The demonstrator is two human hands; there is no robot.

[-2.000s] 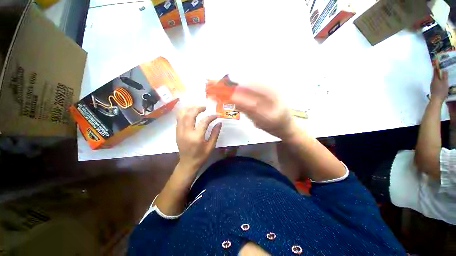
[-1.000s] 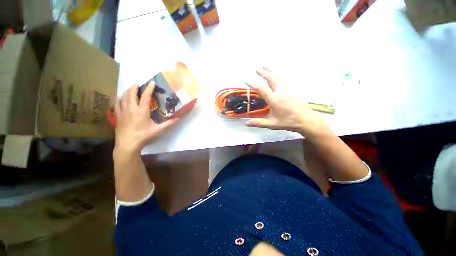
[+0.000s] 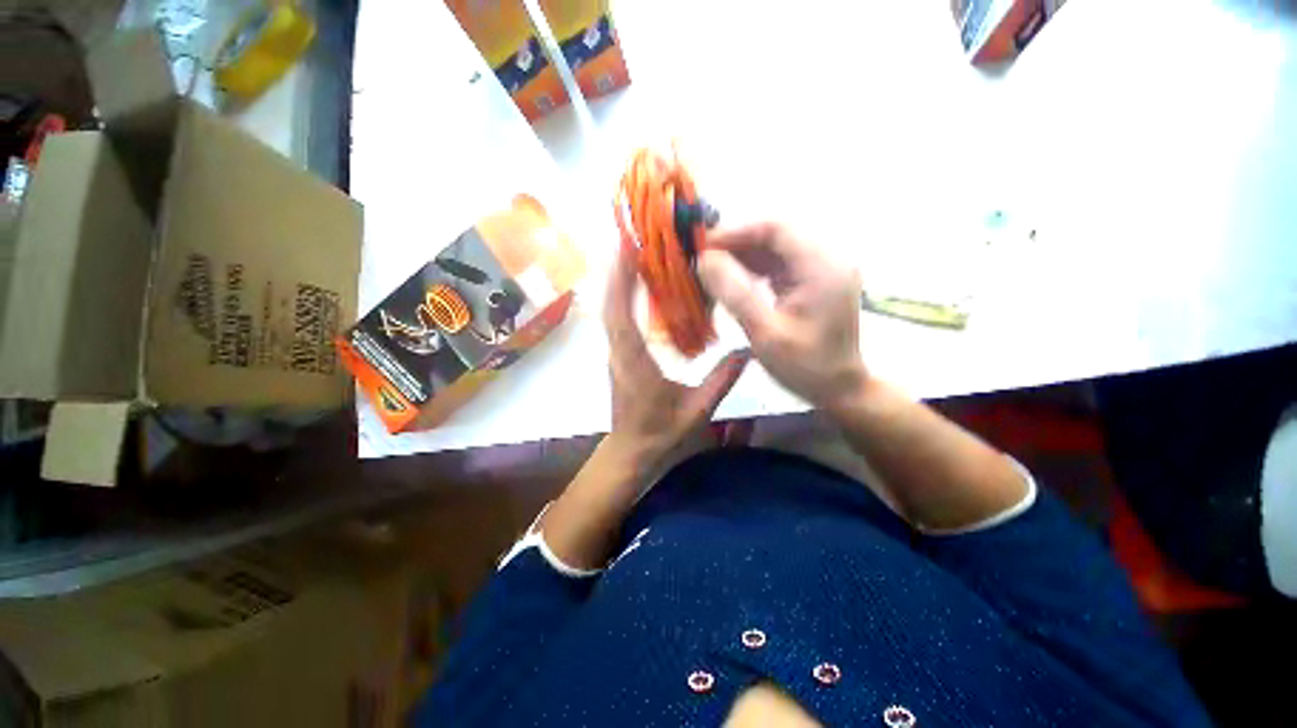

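Observation:
An orange cord bundle (image 3: 663,249) is held on edge above the white table, with a black plug (image 3: 693,216) showing on its right side. My left hand (image 3: 650,373) holds the bundle from the left and below. My right hand (image 3: 797,306) touches its right side near the plug, thumb and fingers close to it. The printed retail box (image 3: 452,316) lies on the table to the left, its orange flap end pointing up and right. A slim yellowish utility knife (image 3: 915,310) lies right of my right hand.
An open brown carton (image 3: 242,270) stands at the left. Two orange boxes (image 3: 546,57) are at the back of the white table (image 3: 1138,213), another box (image 3: 1000,29) at the back right. Yellow tape (image 3: 266,50) is at the far left. A person's white sleeve (image 3: 1280,498) shows at the right.
The cord bundle, lying flat a second ago, is now lifted and turned on edge. My left hand has let go of the retail box and moved right to the bundle.

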